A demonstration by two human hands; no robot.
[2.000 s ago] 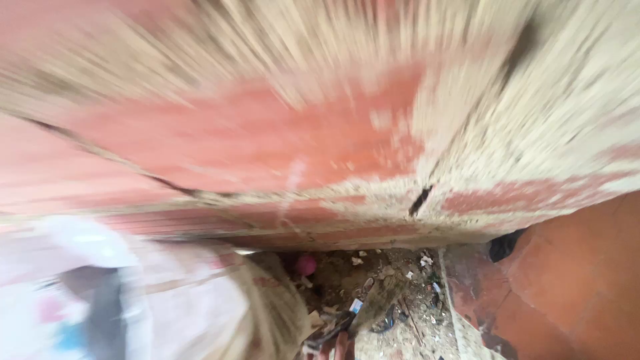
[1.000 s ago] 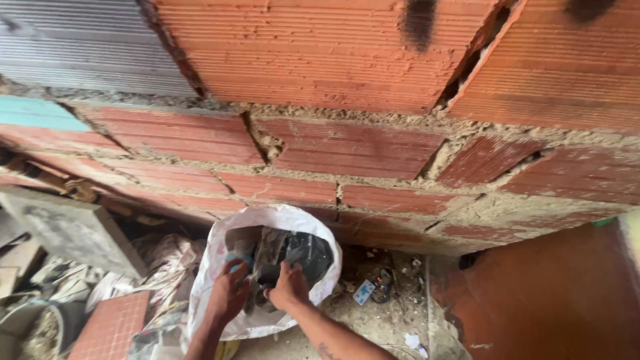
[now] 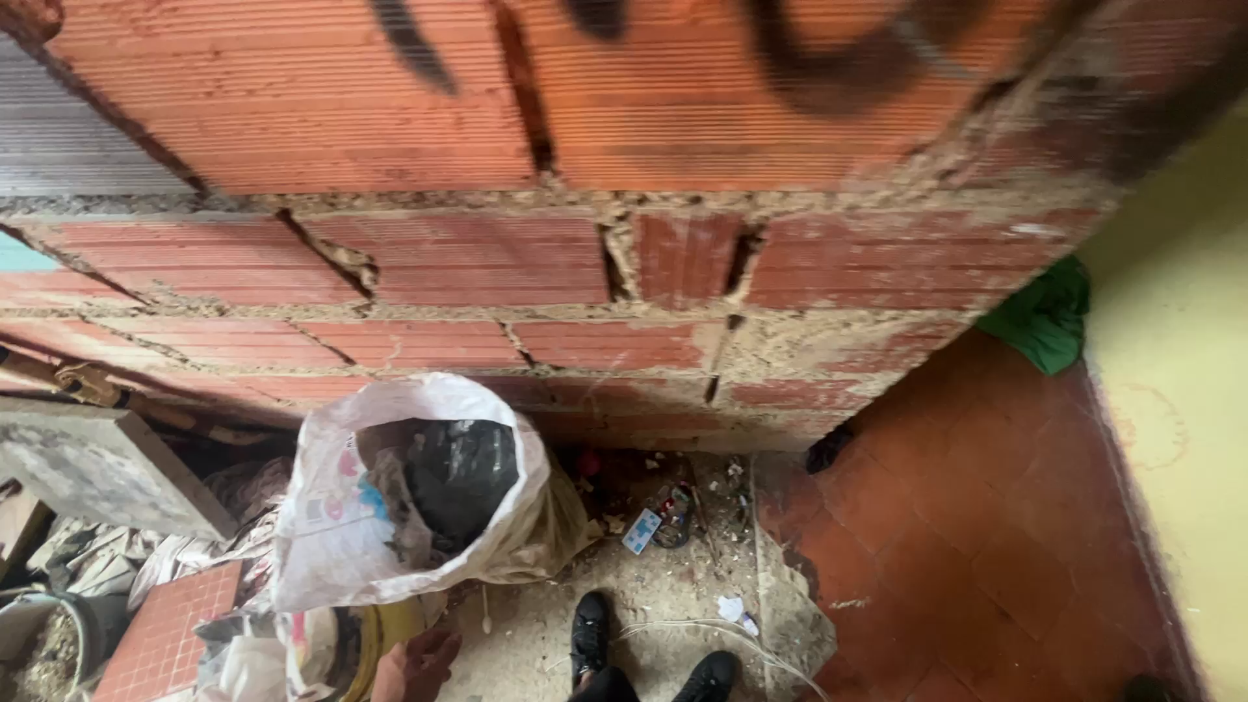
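Note:
My left hand [image 3: 419,666] is at the bottom edge, beside a yellow bucket [image 3: 366,648], with its fingers loosely bent and nothing visible in them. Whether it touches the bucket is unclear. Above it, a white woven sack [image 3: 327,546] stands against the brick wall, its mouth wide and facing up. Dark plastic [image 3: 468,478] and greyish material lie inside the sack. My right hand is out of view.
Black shoes [image 3: 590,629] stand on the rough floor near pale cord [image 3: 682,624] and scattered debris. A leaning slab [image 3: 107,458], a reddish tile [image 3: 171,634] and a bucket of rubble [image 3: 63,648] are at left. Green cloth [image 3: 1043,317] lies at right.
Both hands were at the sack's mouth one second ago. My left hand is now below the sack, and my right hand has left the view. The sack stays by the wall.

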